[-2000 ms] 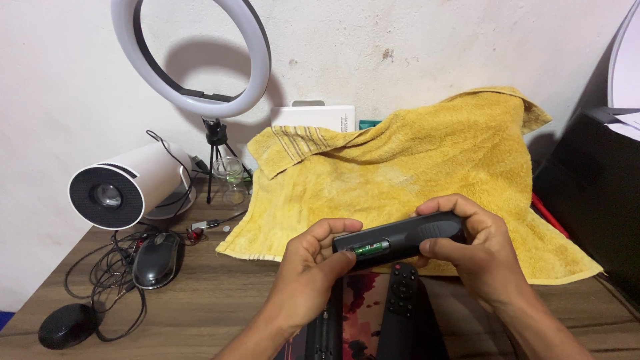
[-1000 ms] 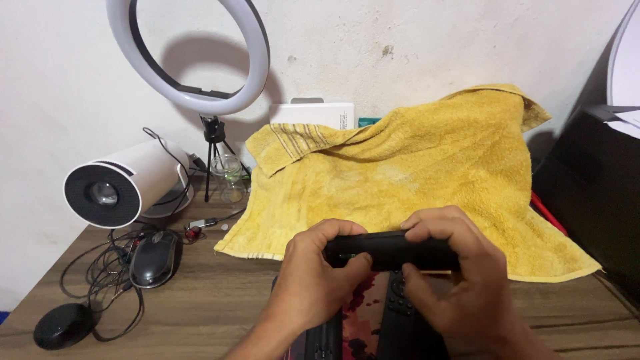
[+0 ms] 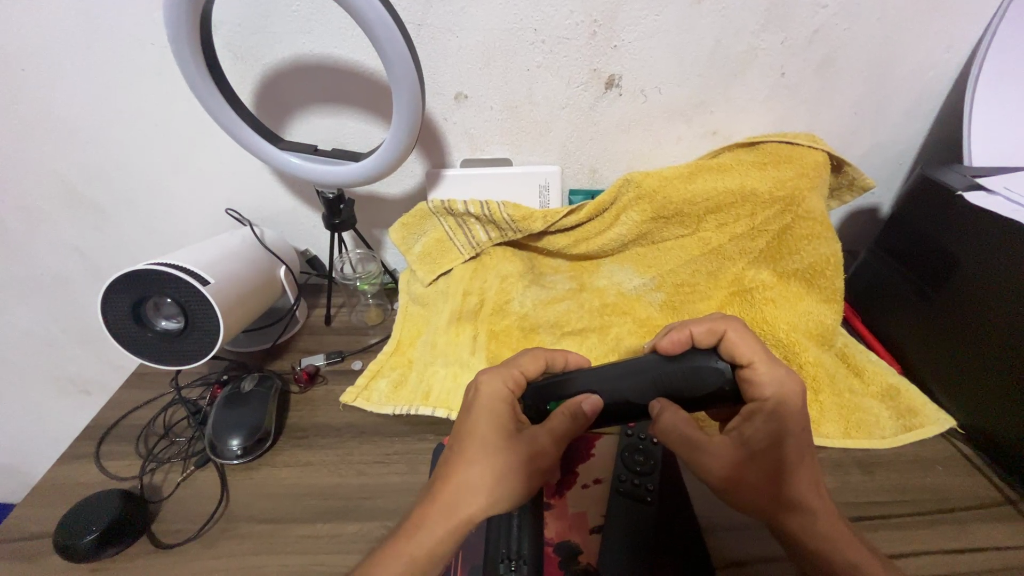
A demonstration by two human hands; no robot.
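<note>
A black remote control [image 3: 632, 390] is held level between my two hands. My left hand [image 3: 524, 432] grips its left end, with the thumb beside a small green bit of a battery. Around the right end are the fingers of my right hand [image 3: 736, 416], its thumb on the near edge. Most of the battery is hidden by my left thumb and the casing. Just below my hands, a second black remote control with round buttons [image 3: 638, 480] lies on a dark item with a red and pink pattern [image 3: 578, 504].
A yellow towel [image 3: 640, 296] drapes over something behind my hands. To the left stand a white projector [image 3: 200, 296], a ring light [image 3: 400, 96] on a small tripod, a clear jar [image 3: 360, 276], a computer mouse [image 3: 244, 418] with tangled cables and a black round device [image 3: 100, 524].
Two seconds ago a green battery showed plainly in the open compartment of the held remote; now only a small green bit is visible. My fingers have shifted along the remote.
</note>
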